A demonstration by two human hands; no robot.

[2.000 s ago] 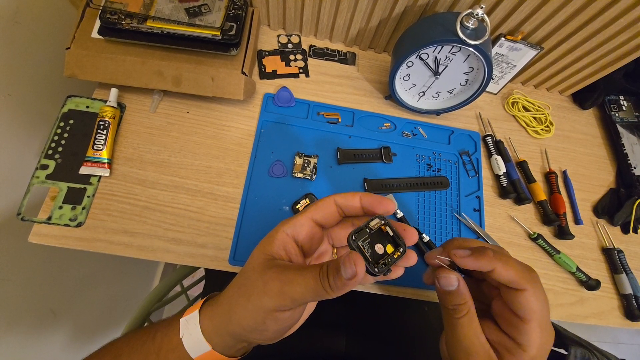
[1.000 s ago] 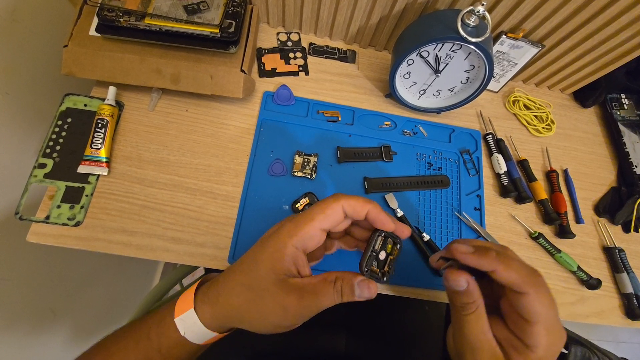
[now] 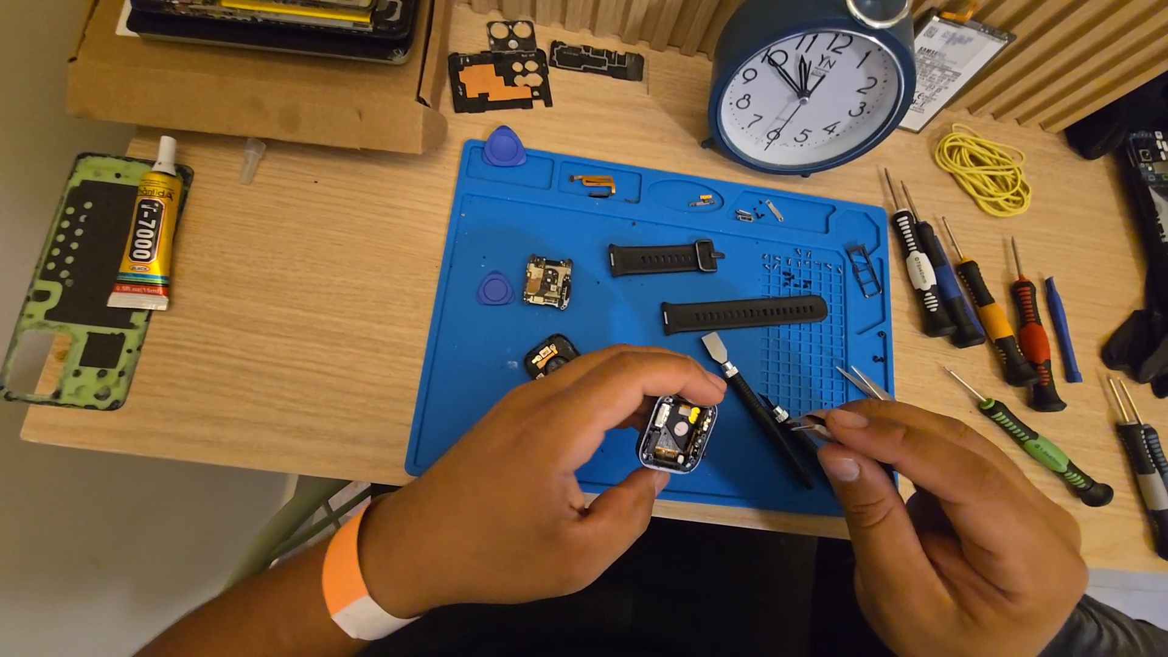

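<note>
My left hand (image 3: pixel 557 474) grips an opened smartwatch case (image 3: pixel 677 434) by its edges between thumb and index finger, its inner parts facing up. To its right, my right hand (image 3: pixel 940 502) pinches a pair of tweezers (image 3: pixel 810 425), tips apart from the case. Both hands are over the front edge of a blue silicone repair mat (image 3: pixel 602 347). On the mat lie two black watch strap pieces (image 3: pixel 664 258) (image 3: pixel 744 314), a small circuit board (image 3: pixel 548 281), a watch back cover (image 3: pixel 550 354) partly behind my left hand, and a flat-bladed pry tool (image 3: pixel 756 411).
Several screwdrivers (image 3: pixel 1033 342) lie right of the mat, near a yellow cord (image 3: pixel 983 171). A blue alarm clock (image 3: pixel 810 87) stands behind it. At left are a glue tube (image 3: pixel 148 224) on a green phone back frame (image 3: pixel 78 283) and a cardboard box (image 3: pixel 255 100). Tiny screws dot the mat.
The watch case has changed its tilt in my left hand since both earlier frames. My right hand stays to its right, still holding the tweezers.
</note>
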